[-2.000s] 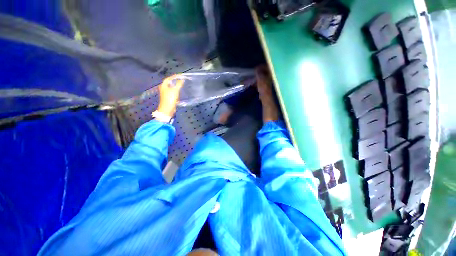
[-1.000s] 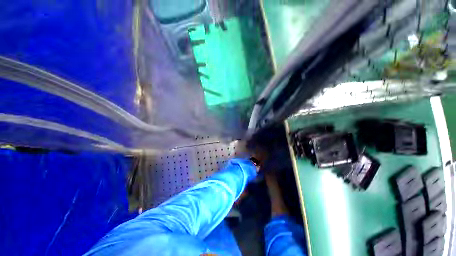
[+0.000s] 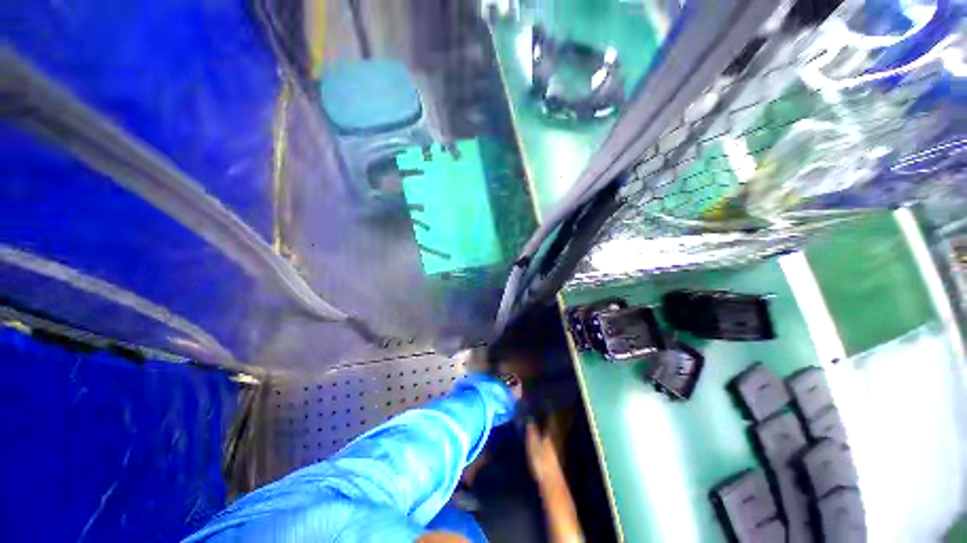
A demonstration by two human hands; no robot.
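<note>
My left hand (image 3: 507, 373) is at the end of the outstretched blue sleeve, in the dark gap beside the bench edge. It is small, dark and blurred, and what it touches cannot be told. My right hand (image 3: 541, 443) is lower in the same gap, close to the bench edge; its fingers are blurred and I see nothing clear in it. A grey perforated panel (image 3: 355, 408) lies left of my hands. On the green bench (image 3: 647, 456), black plastic housings (image 3: 755, 507) stand in slanted rows.
Several black parts (image 3: 628, 329) lie behind the housings. A grey-blue stool (image 3: 371, 95) and a flat green piece (image 3: 454, 212) with notched edges are ahead. Slanting grey posts and a mesh (image 3: 689, 159) cross the bench. Blue sheeting (image 3: 95, 445) is at left.
The clear bag seen between my hands two seconds ago is no longer visible. My left arm has reached across to the right, beside the bench. The view has shifted forward, showing the stool and mesh.
</note>
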